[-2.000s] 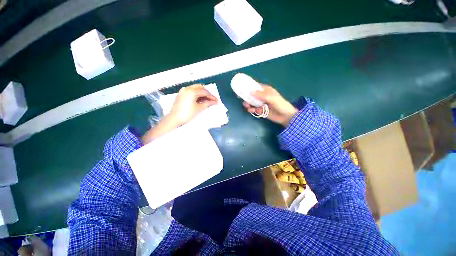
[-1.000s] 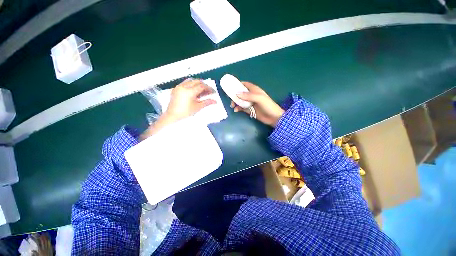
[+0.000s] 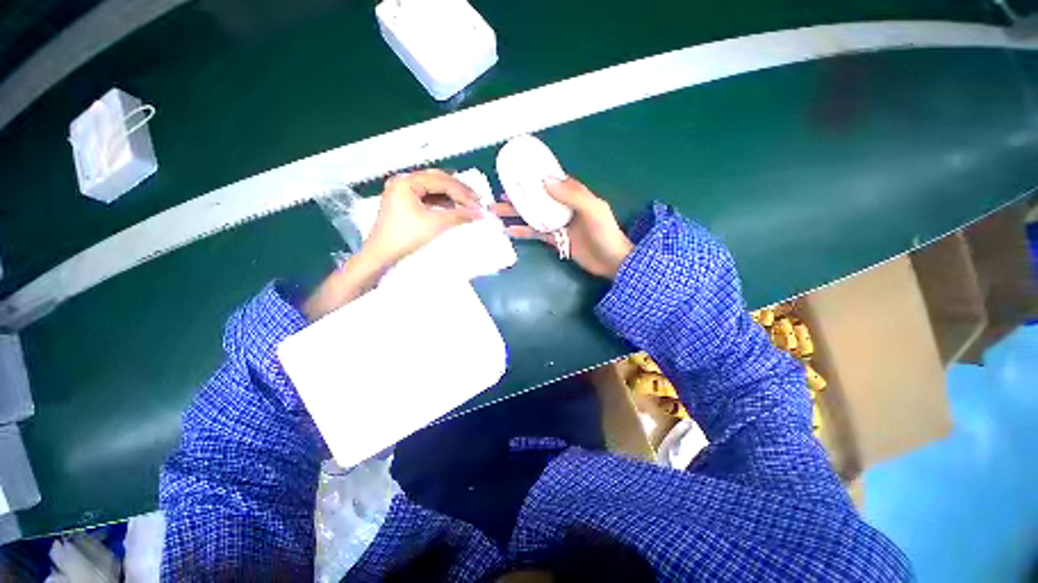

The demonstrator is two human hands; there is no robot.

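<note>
My right hand [image 3: 586, 228] holds a white rounded product [image 3: 532, 182] with a short cord loop hanging at its lower end. My left hand [image 3: 412, 222] is on the pile of thin white sleeves [image 3: 491, 247], its thumb and fingertips pinching at the top sleeve. The fingertips of both hands are close together at the sleeve's right edge; whether they touch is unclear. A white rounded stack [image 3: 393, 362] lies nearest me, below the sleeves. Clear crinkled plastic [image 3: 339, 214] shows at the pile's left.
White boxes [image 3: 438, 46] stand beyond the pale rail [image 3: 592, 93]; one at the left [image 3: 112, 146] has a loop. More white boxes [image 3: 11, 467] are at the left edge. Below the bench edge, a brown carton [image 3: 882, 364] and yellow-gold pieces [image 3: 788, 336] are at the right.
The boxes beyond the rail have moved left. My right hand has moved left with the product, closer to my left hand. My left hand has shifted slightly on the sleeves.
</note>
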